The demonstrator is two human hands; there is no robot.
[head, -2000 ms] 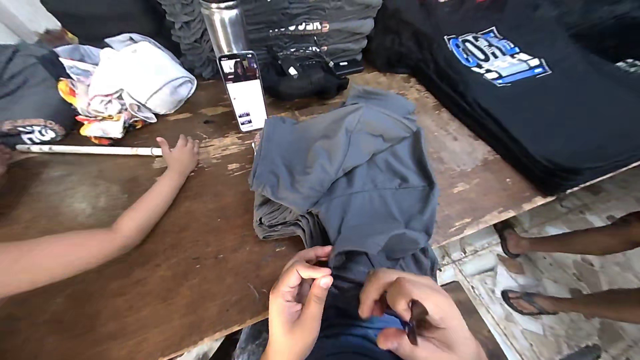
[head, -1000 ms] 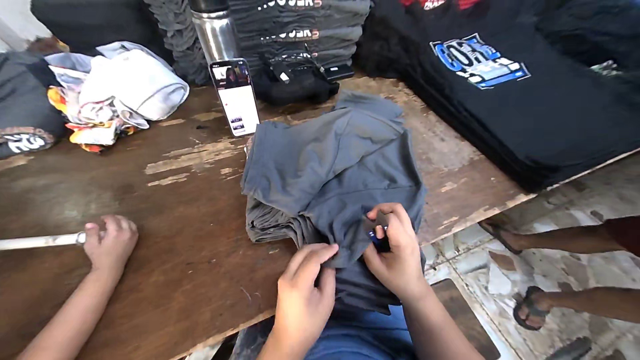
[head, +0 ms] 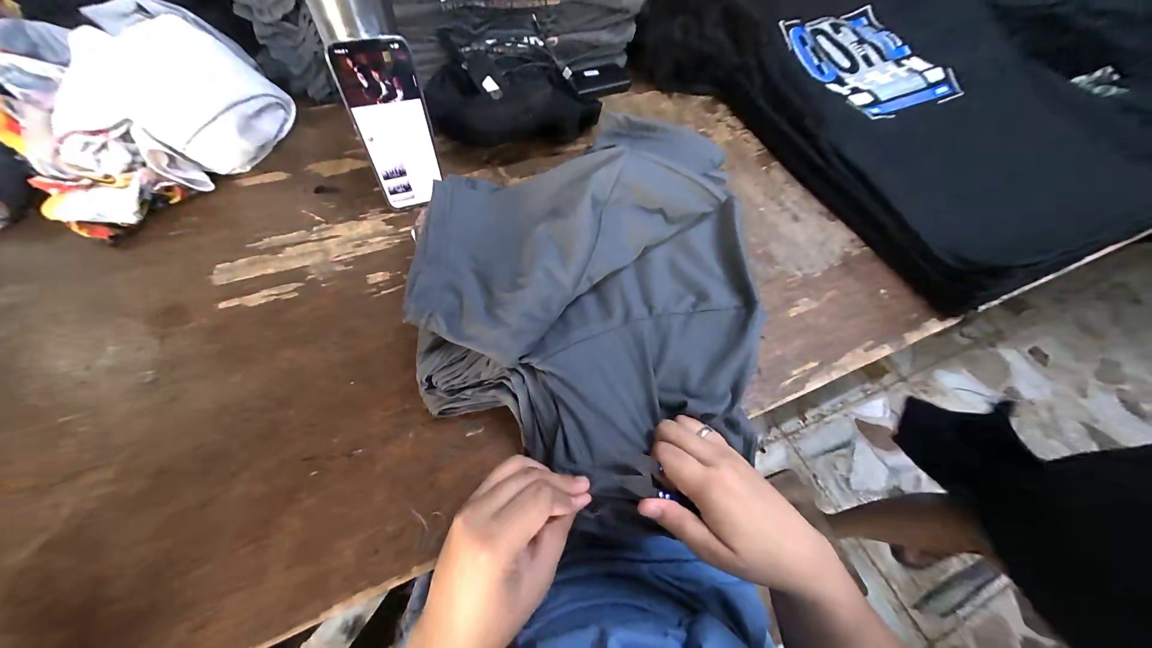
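Note:
Grey garments (head: 585, 261), several deep, lie on the wooden table and hang over its near edge. My left hand (head: 526, 513) pinches the lower part of the top garment between thumb and fingertips. To its right, my right hand (head: 711, 495), with a ring on one finger, holds a small dark tool (head: 664, 493) with a blue part; its blade or tip points left over the cloth. The fingers hide most of the tool, so its exact kind cannot be told.
A phone (head: 387, 121) leans upright against a metal bottle (head: 351, 18). Black printed shirts (head: 882, 153) are stacked at the right, white and coloured cloth (head: 153, 99) lies at the left. Behind are a black pouch (head: 513, 99) and folded garments. A person in dark clothes (head: 1062, 531) is at the lower right.
Another person's hand and white stick, at the left earlier, are out of view. My right hand has moved down beside the garment's lower part. A dark-clothed person has come further into view at the right.

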